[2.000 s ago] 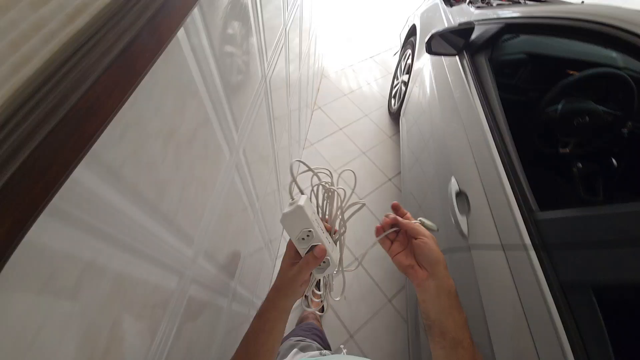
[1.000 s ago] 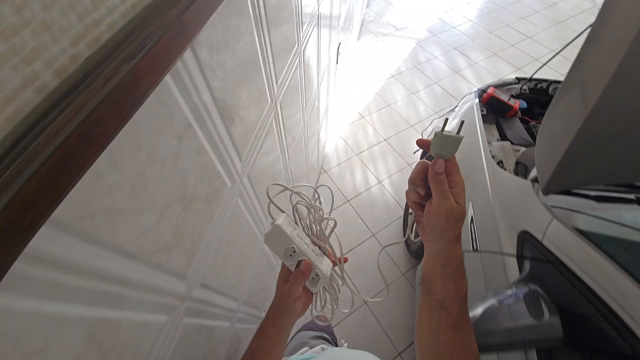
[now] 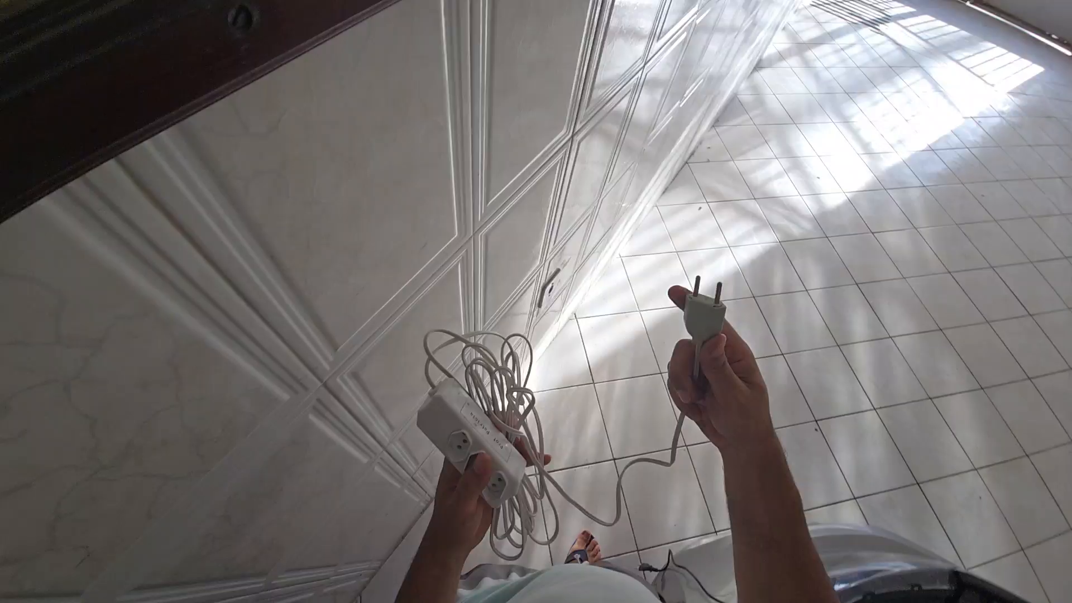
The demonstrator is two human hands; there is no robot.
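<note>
My left hand [image 3: 469,494] grips a white power strip [image 3: 471,442] by its lower end, thumb on the face beside a socket. A looped bundle of white cable [image 3: 502,385] lies against the strip's right side, some of it behind. My right hand [image 3: 720,377] holds the cord's two-pin plug [image 3: 704,315] between thumb and fingers, its pins pointing up and away from me. From the plug, a slack length of cable [image 3: 621,494] sags across to the bundle.
A tiled wall [image 3: 377,167] with raised trim runs along the left, with a wall outlet [image 3: 549,287] low on it. Dark wooden trim [image 3: 167,92] crosses the upper left. Sunlit floor tiles [image 3: 837,293] extend ahead and right. Part of a car [image 3: 888,561] and a dark cable [image 3: 687,569] show at the bottom.
The view has swung away from the car, which filled the right side before. My right hand held the cord near the car door two seconds ago, then raised the plug with its pins up.
</note>
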